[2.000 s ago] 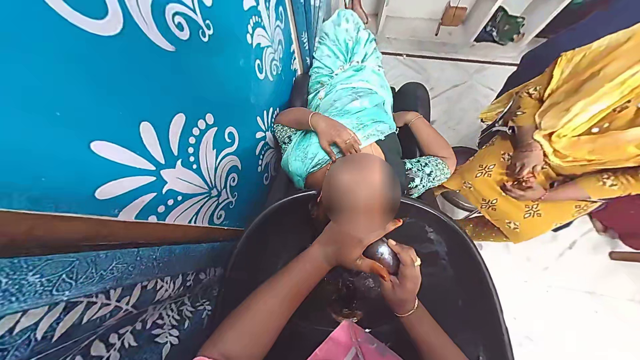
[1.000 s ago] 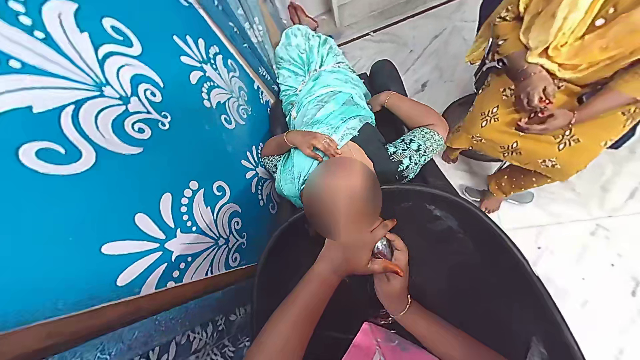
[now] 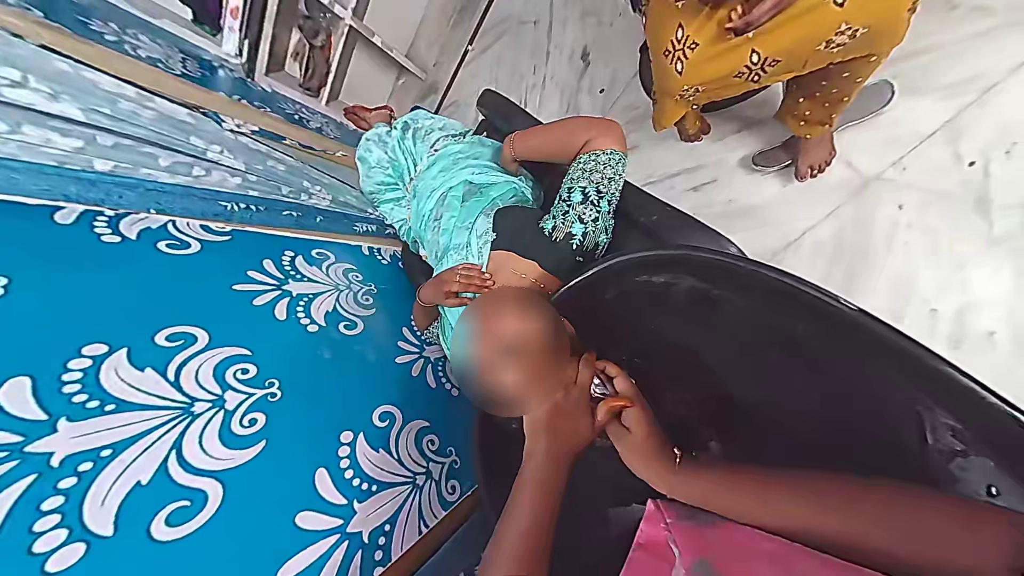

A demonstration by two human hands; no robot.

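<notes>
A person in turquoise clothing (image 3: pixel 456 192) lies back with the head at the edge of a black shampoo basin (image 3: pixel 768 368). My left hand (image 3: pixel 564 408) rests against the side of this person's head, fingers bent. Close beside it, my right hand (image 3: pixel 640 432) is closed around a shiny metallic spray head (image 3: pixel 600 388), mostly covered by the fingers. Both hands meet over the basin's near left part. The person's hair and the rest of the sprayer are hidden or too dark to tell.
Blue wall panels with white floral patterns (image 3: pixel 192 408) stand close on the left. Another person in yellow patterned clothing (image 3: pixel 752 56) sits at the upper right, feet on the marble floor (image 3: pixel 944 208). Pink cloth (image 3: pixel 704 544) lies at the bottom. Shelving (image 3: pixel 376 48) stands at the far end.
The view has turned and shifted. Both hands stay at the side of the lying person's head; less of the shiny sprayer shows between them than two seconds ago.
</notes>
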